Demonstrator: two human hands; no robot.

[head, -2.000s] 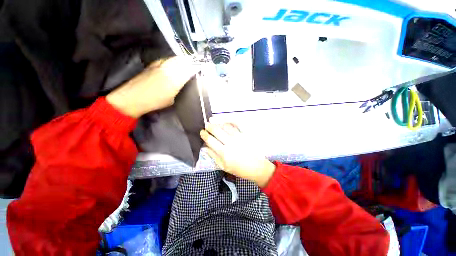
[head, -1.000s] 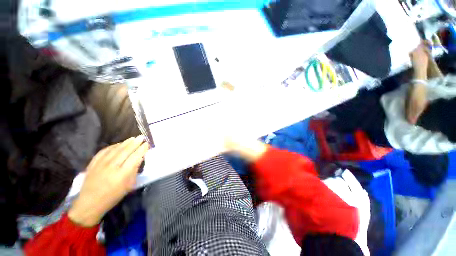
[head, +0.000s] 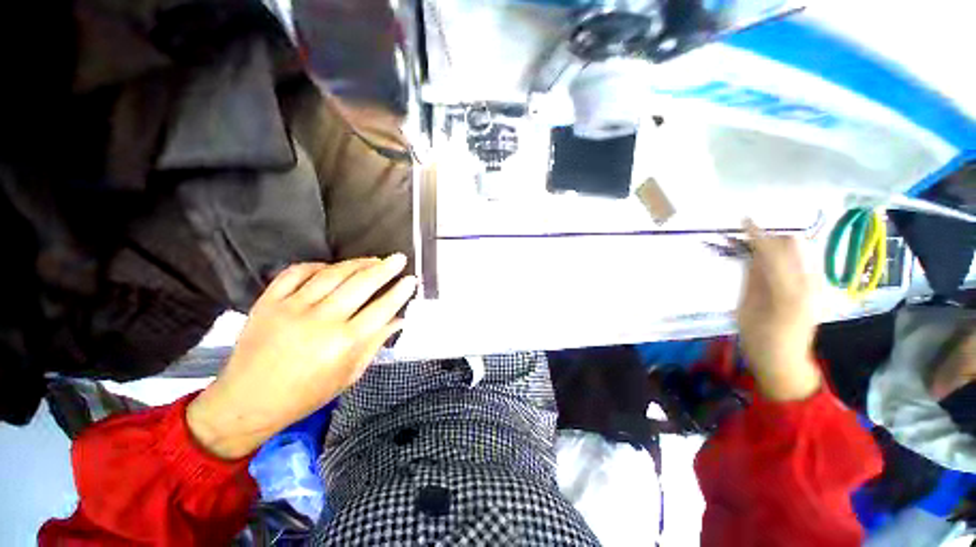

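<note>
The dark brown garment (head: 252, 182) covers the left side of the table. Its edge carries a pale and brown strip (head: 429, 230) running from the machine's needle area towards the table front. My left hand (head: 305, 347) lies on the garment's lower edge, fingertips together at the strip, the thumb side hidden. My right hand (head: 779, 305) is blurred over the right part of the table, its fingertips at the dark thread snips (head: 726, 247); whether it grips them is unclear.
The white sewing machine (head: 781, 107) spans the top. A phone (head: 591, 162) and tan card (head: 655, 201) lie below it. Green and yellow scissor loops (head: 856, 251) are at the table's right end. Another person's pale sleeve (head: 910, 374) shows at far right.
My right hand has left the garment edge and moved right to the snips. My left hand has come down from the needle area to the garment's lower edge. The camera view has shifted.
</note>
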